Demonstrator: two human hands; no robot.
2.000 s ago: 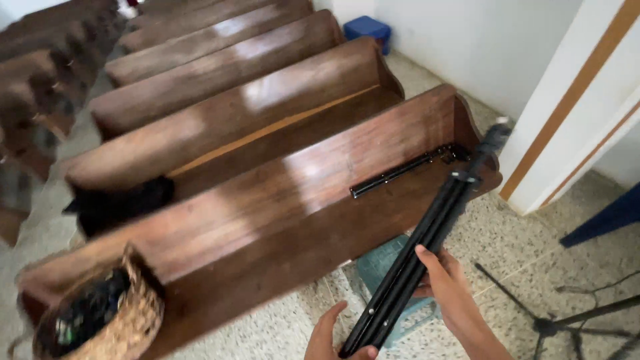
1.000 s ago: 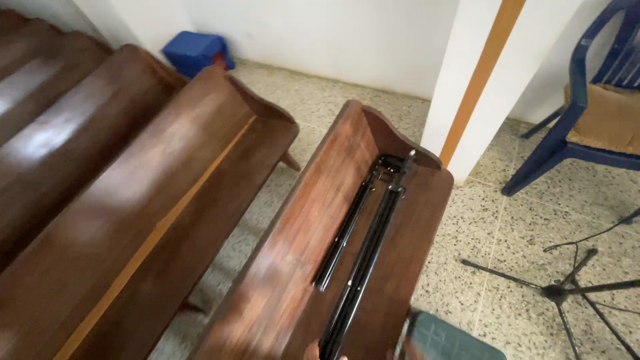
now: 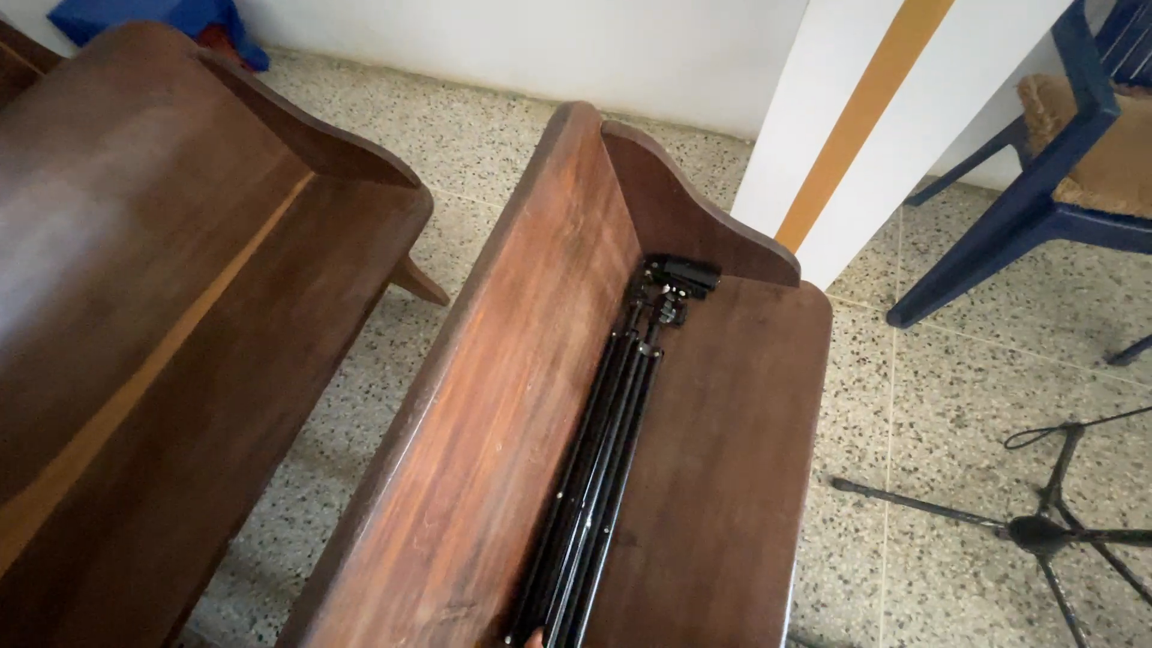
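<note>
Black folded metal stands (image 3: 589, 468) lie close together lengthwise on the seat of the wooden bench (image 3: 720, 468), along the foot of its backrest. Their dark jointed heads (image 3: 670, 288) are at the bench's end panel. At the bottom edge a fingertip, seemingly of my left hand (image 3: 536, 638), touches or is just beside the lower end of the stands; the rest of that hand is out of the frame, so its grip cannot be told. My right hand is not in view.
Another wooden bench (image 3: 261, 324) stands to the left. A white pillar (image 3: 810, 153) with an orange stripe rises behind the bench end. At right are a blue plastic chair (image 3: 1053, 216) with a tan cushion and a black tripod base (image 3: 1035, 534) on the speckled floor. A blue object (image 3: 144, 18) is upper left.
Two seconds ago both my hands held a folded stand above the bench; now it lies on the seat beside the other one. My right hand has left the view. The view has swung right and closer.
</note>
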